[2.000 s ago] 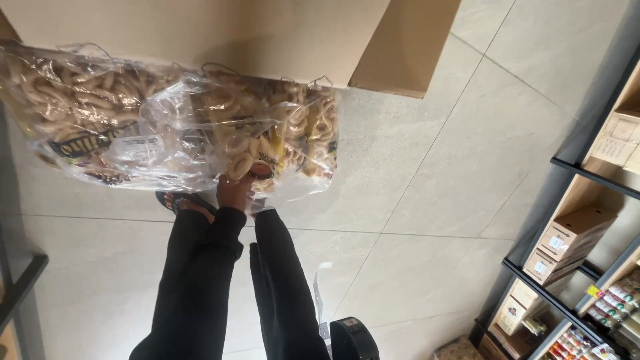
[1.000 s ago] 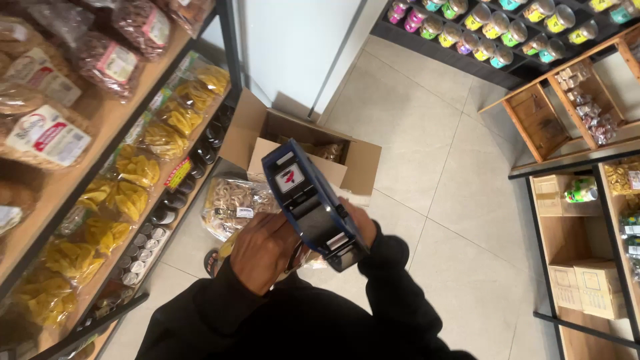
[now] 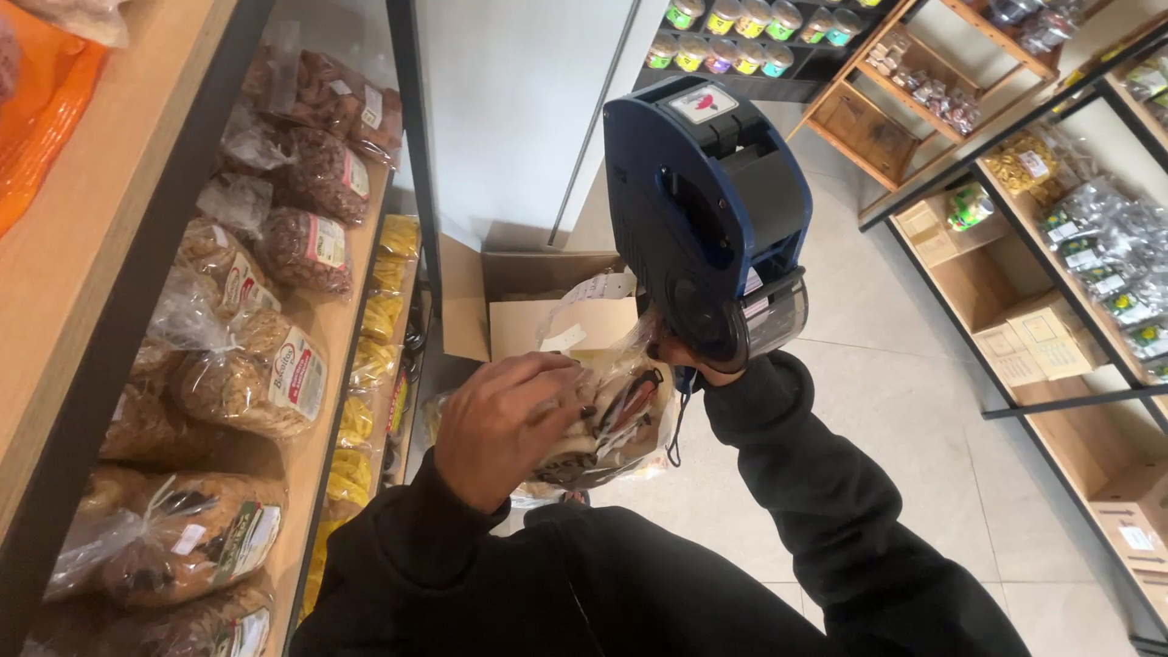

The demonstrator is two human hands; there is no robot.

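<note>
In my right hand (image 3: 684, 354) is a blue label gun (image 3: 707, 214), its label roll facing up. The same hand appears to pinch the gathered top of a clear plastic bag of ring-shaped snacks (image 3: 611, 424). My left hand (image 3: 511, 424) lies against the left side of this bag, fingers bent; whether it grips the plastic is hard to tell. A dark printed design shows on the bag. Behind the bag stands an open cardboard box (image 3: 561, 324) with papers at its top. Part of my right hand is hidden behind the label gun.
Wooden shelves with bagged biscuits (image 3: 297, 370) and yellow bags (image 3: 351, 438) run along my left. A white panel (image 3: 520, 119) rises behind the box. On the right stand shelves with cartons (image 3: 1040, 338) and bagged goods; jars (image 3: 721, 55) line the back. Pale floor tiles (image 3: 876, 438) lie between.
The view has swung from the floor up to the shelves. One second ago both hands were at the label gun; now my left hand is at the snack bag, left of the gun.
</note>
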